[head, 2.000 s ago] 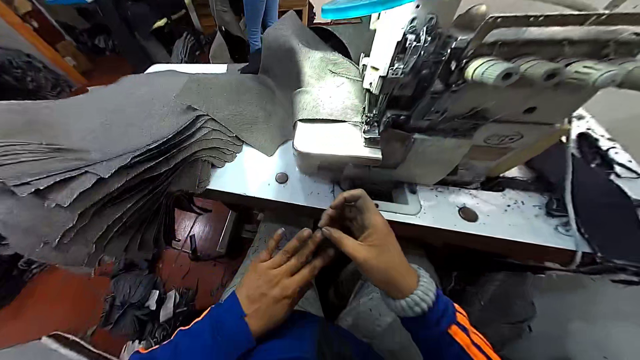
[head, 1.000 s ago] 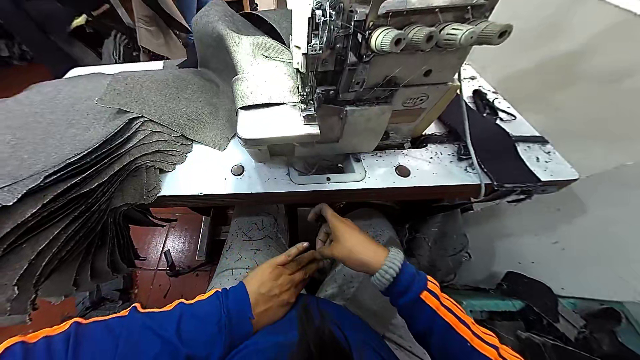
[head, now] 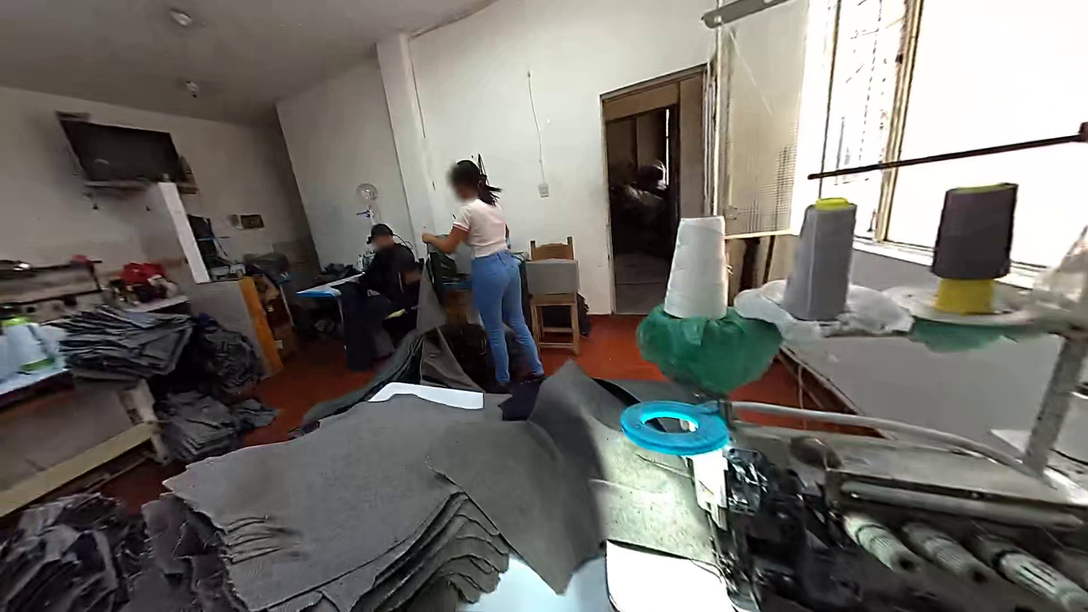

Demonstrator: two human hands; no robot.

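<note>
Neither my left hand nor my right hand shows in the present view. At the lower right stands an overlock sewing machine (head: 790, 527) with a lit work area and a blue ring lamp (head: 676, 427) above it. Gray fabric pieces (head: 340, 484) lie stacked in layers to its left, and one gray piece (head: 527, 476) reaches toward the machine's presser area. Thread cones stand behind the machine: a white one (head: 697, 268), a gray one (head: 821, 259) and a dark one (head: 976, 229).
A person in jeans (head: 501, 297) stands beyond the fabric; another person (head: 387, 276) sits at a table farther back. A wooden chair (head: 555, 297) is by the wall, left of a doorway (head: 650, 195). Dark fabric heaps (head: 204, 425) lie at the left.
The view has swung up toward the room. My hands, held together in front of the machine table in both earlier frames, are out of sight.
</note>
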